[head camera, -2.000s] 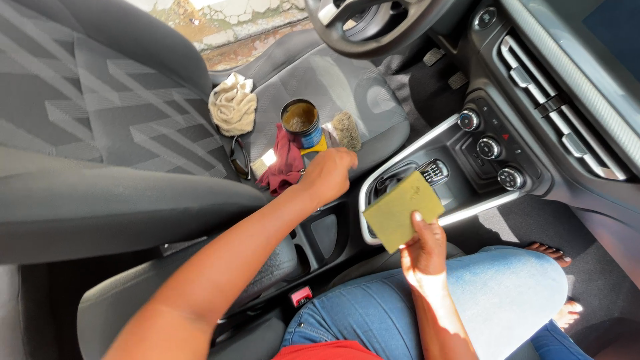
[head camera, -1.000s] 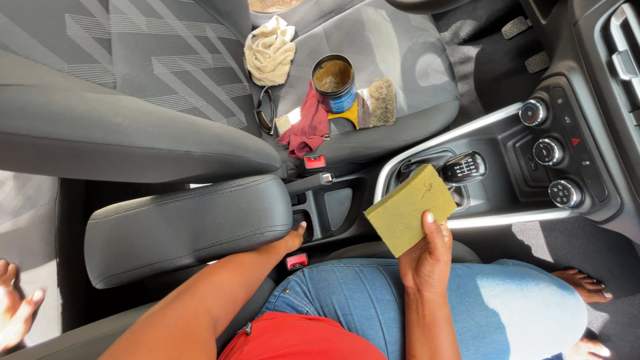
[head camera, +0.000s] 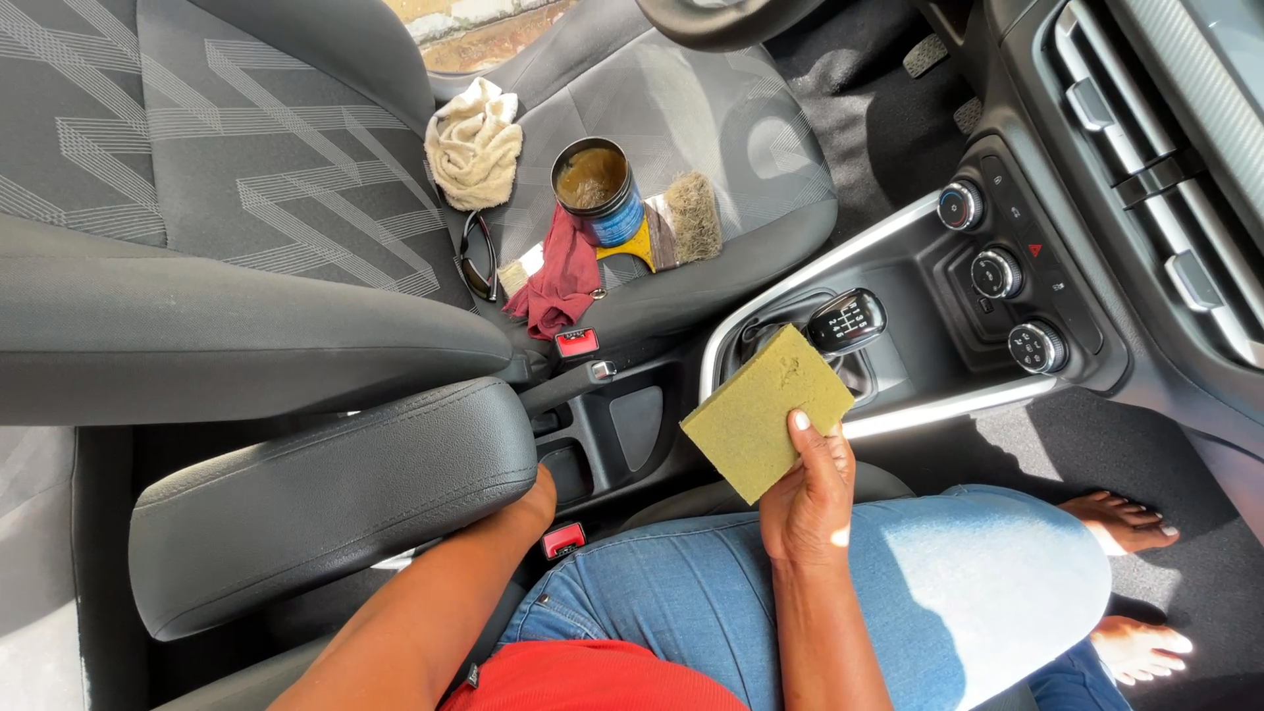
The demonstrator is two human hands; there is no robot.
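Observation:
My right hand (head camera: 815, 484) holds a flat yellow-green sponge pad (head camera: 770, 410), thumb on its near face, beside the gear knob (head camera: 847, 321). My left hand (head camera: 538, 497) is at the front end of the black padded armrest (head camera: 336, 504); the armrest hides its fingers. On the driver's seat stands an open blue tin (head camera: 614, 212) with brownish contents. Around it lie a yellow-handled brush (head camera: 686, 225), a dark red cloth (head camera: 561, 272), a cream cloth (head camera: 474, 146) and dark sunglasses (head camera: 478, 257).
A handbrake lever (head camera: 568, 386) and red seat-belt buckles (head camera: 577, 343) lie along the centre console (head camera: 632, 425). The steering wheel (head camera: 726, 20) is at the top. Dashboard knobs (head camera: 995, 273) and vents are at the right. My jeans-clad legs (head camera: 968, 583) extend below the console.
My left hand was over the driver's seat edge near the brush two seconds ago; it has moved down and back to the armrest's front end. My right hand keeps holding the pad.

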